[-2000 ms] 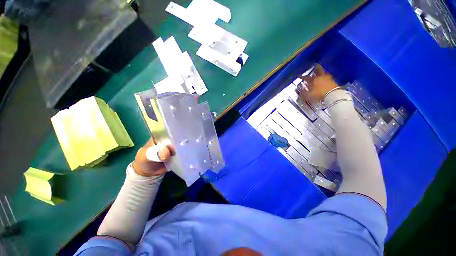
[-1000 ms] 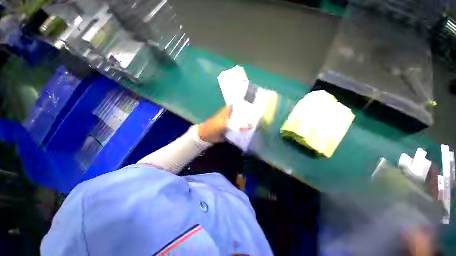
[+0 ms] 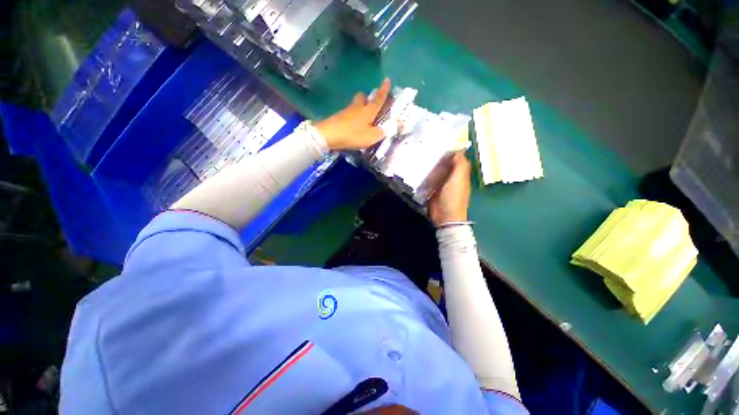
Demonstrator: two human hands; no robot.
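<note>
A group of silver metal housings (image 3: pixel 425 150) lies between my hands at the near edge of the green bench, bright with glare. My left hand (image 3: pixel 352 124) holds its left end, with the index finger stretched along it. My right hand (image 3: pixel 452 188) grips its right end, the thumb side up near a bit of pale yellow. The glare and my fingers hide how many housings there are and whether they rest on the mat. A small pale yellow stack of insulating sheet (image 3: pixel 509 140) lies just right of my right hand.
A larger yellow sheet stack (image 3: pixel 640 255) lies further right, with loose metal pieces (image 3: pixel 703 363) at lower right. Metal stacks (image 3: pixel 296 28) stand at the bench's upper left. A blue bin (image 3: pixel 150 142) of metal parts is left. The grey belt (image 3: pixel 567 49) runs beyond, a clear tray (image 3: pixel 713 162) at right.
My right hand was in a blue bin two seconds ago; now it is with my left hand on the metal housings. The view has swung left along the bench.
</note>
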